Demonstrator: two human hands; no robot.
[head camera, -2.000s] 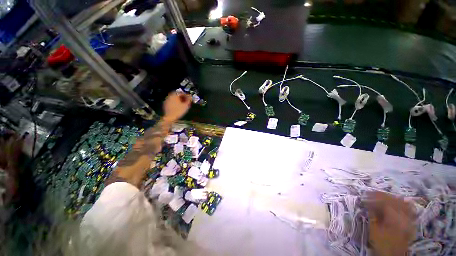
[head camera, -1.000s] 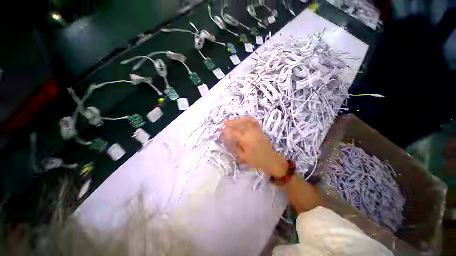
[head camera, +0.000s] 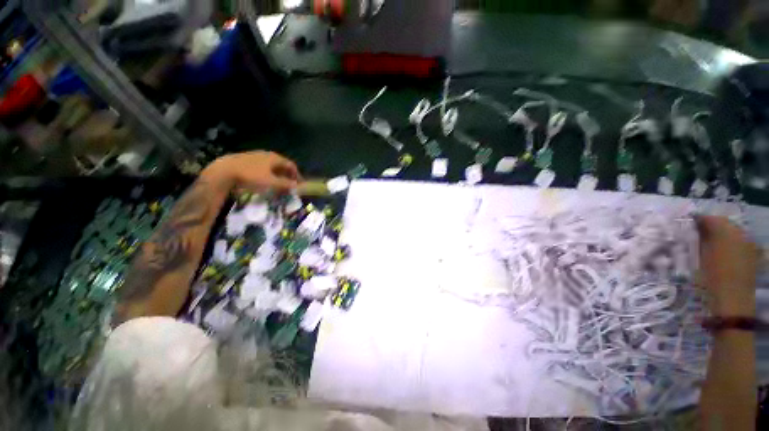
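Note:
My left hand (head camera: 260, 172) is over the back edge of the mixed pile of green circuit boards and white square pieces (head camera: 268, 282). Its fingers are bent; whether they pinch anything is unclear. My right hand (head camera: 727, 257) is blurred at the right end of the heap of white cables (head camera: 607, 311), its fingers partly hidden, so its grip cannot be told. The heap lies on the white sheet (head camera: 396, 337). One white square piece (head camera: 338, 184) with a green board beside it lies at the sheet's back left corner.
The dark green belt (head camera: 329, 126) runs behind the sheet, carrying a row of joined board-and-cable sets (head camera: 544, 160). A denser pile of green boards (head camera: 93, 269) is at far left. A red-fronted fixture (head camera: 392, 65) stands beyond the belt. A metal frame post (head camera: 110, 80) slants at upper left.
The view has swung back left from the cable heap, bringing the left hand and board piles back into view. The right hand is now at the heap's right end.

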